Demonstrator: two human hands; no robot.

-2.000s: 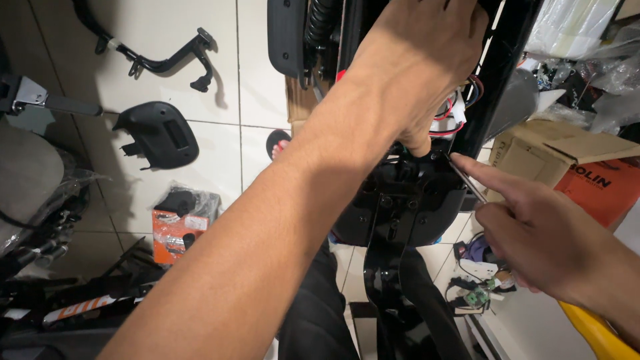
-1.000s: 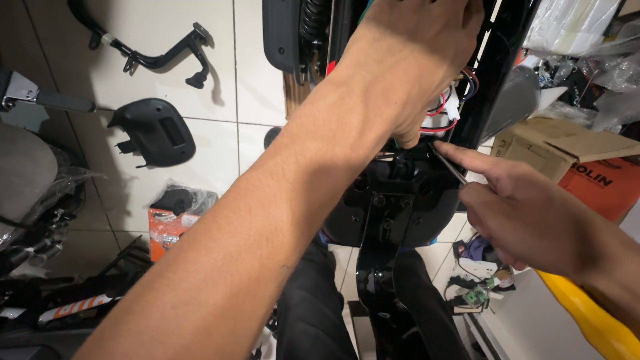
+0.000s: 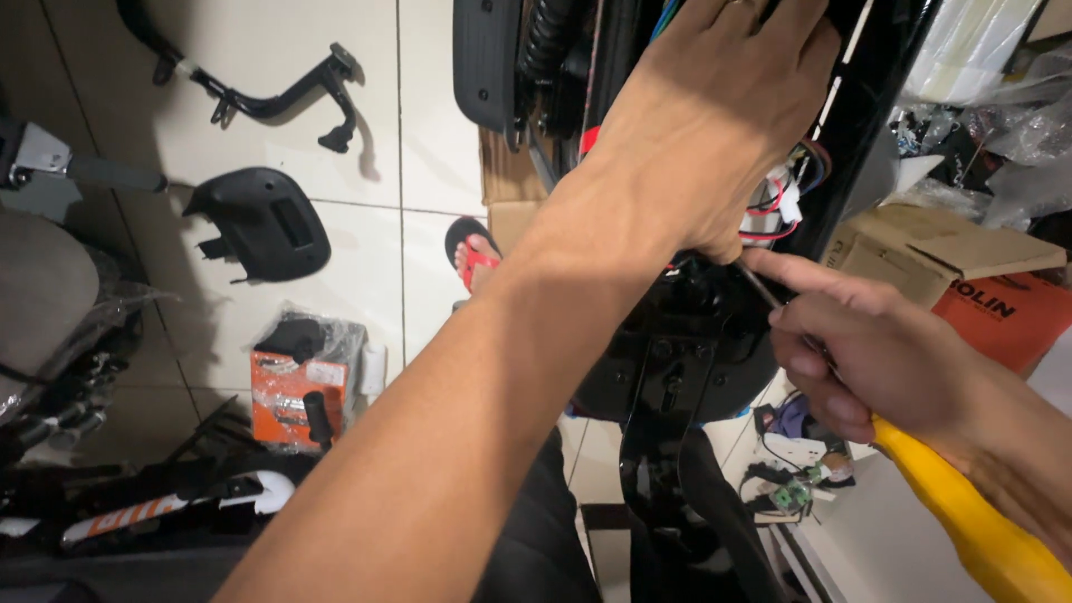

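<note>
My left hand (image 3: 729, 109) reaches across the black vehicle frame (image 3: 875, 109); its palm side and most fingertips are hidden, so a hold cannot be seen. Its thumb side is close to the tip of my right index finger. My right hand (image 3: 863, 343) is closed around the metal shaft of a screwdriver (image 3: 762, 289), with the index finger stretched along it. The yellow handle (image 3: 963, 502) lies under my right wrist. Red, black and white wires with a white connector (image 3: 785, 203) show beside my left hand. Below the hands is a glossy black bracket (image 3: 670, 385). The tool's tip is hidden.
Left on the tiled floor are a bent black metal tube (image 3: 268, 105), a black plastic cover (image 3: 272, 222) and an orange box in plastic (image 3: 293, 394). A sandalled foot (image 3: 474, 255) stands near cardboard. Rightward are an opened carton (image 3: 913, 243), an orange box (image 3: 1005, 318) and circuit boards (image 3: 791, 494).
</note>
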